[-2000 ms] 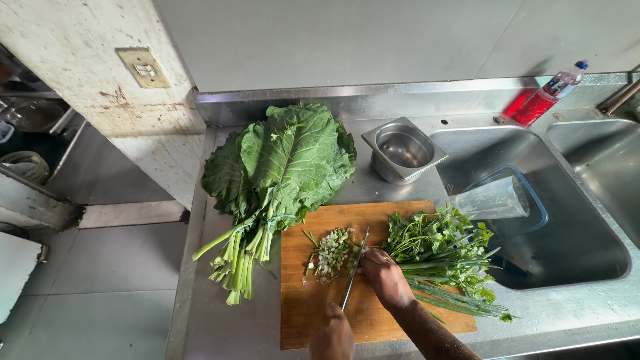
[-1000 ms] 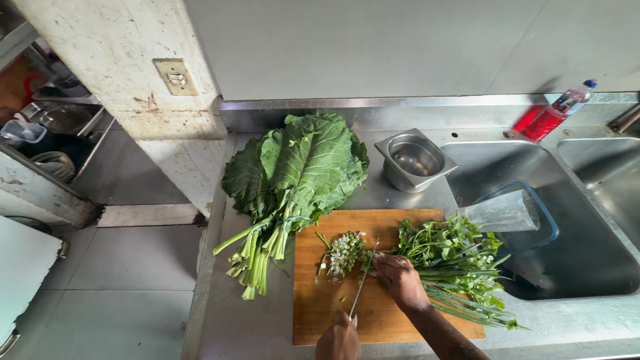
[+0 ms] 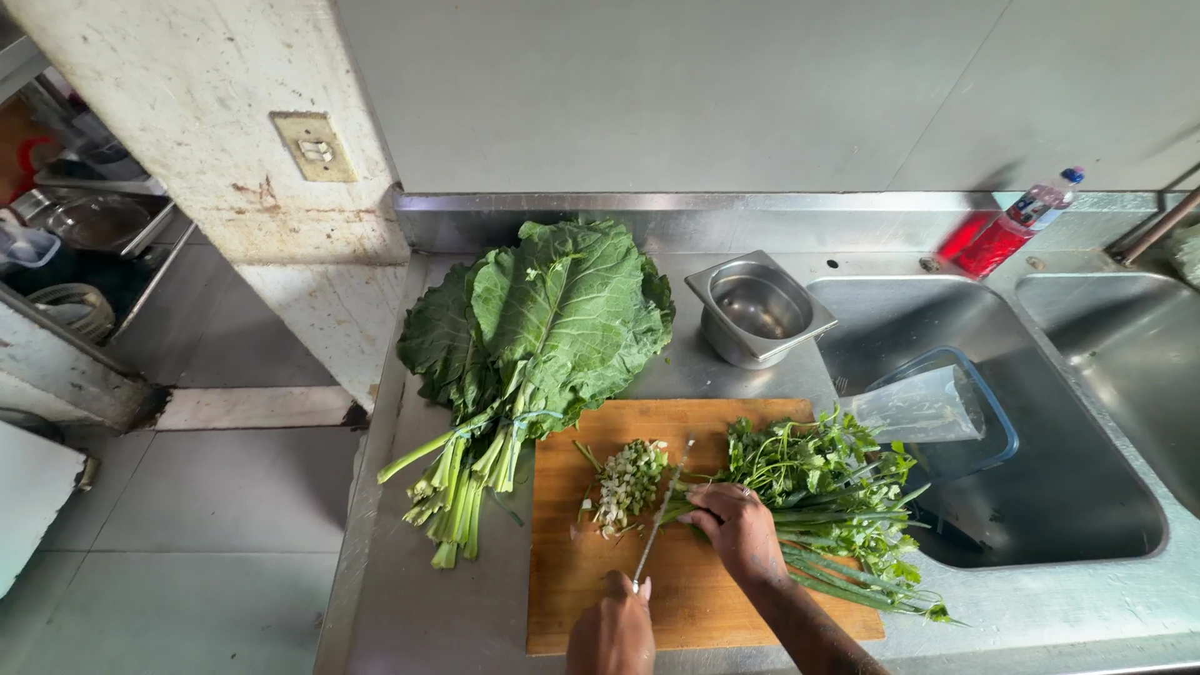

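Observation:
My left hand (image 3: 611,626) grips the handle of a knife (image 3: 661,525), whose blade points up and away over a wooden cutting board (image 3: 581,600). Left of the blade lies a small pile of chopped green onion (image 3: 628,483). My right hand (image 3: 741,534), fingers bent, holds the ends of green onion stalks (image 3: 816,525) just right of the blade. Leafy herbs, parsley or cilantro (image 3: 797,459), lie beside and over these stalks, past the board's right edge. A tied bunch of large collard-like leaves (image 3: 553,319) rests on the counter behind and left of the board.
A square-rimmed steel pan (image 3: 761,305) stands behind the board. To the right, a steel sink (image 3: 1059,487) holds clear plastic containers (image 3: 919,408). A bottle of red liquid (image 3: 1017,225) stands behind it, near a second basin (image 3: 1125,356). The counter's left edge (image 3: 352,562) borders the floor.
Both hands stay at the board, the left on the knife and the right on the stalks. The view has shifted slightly left.

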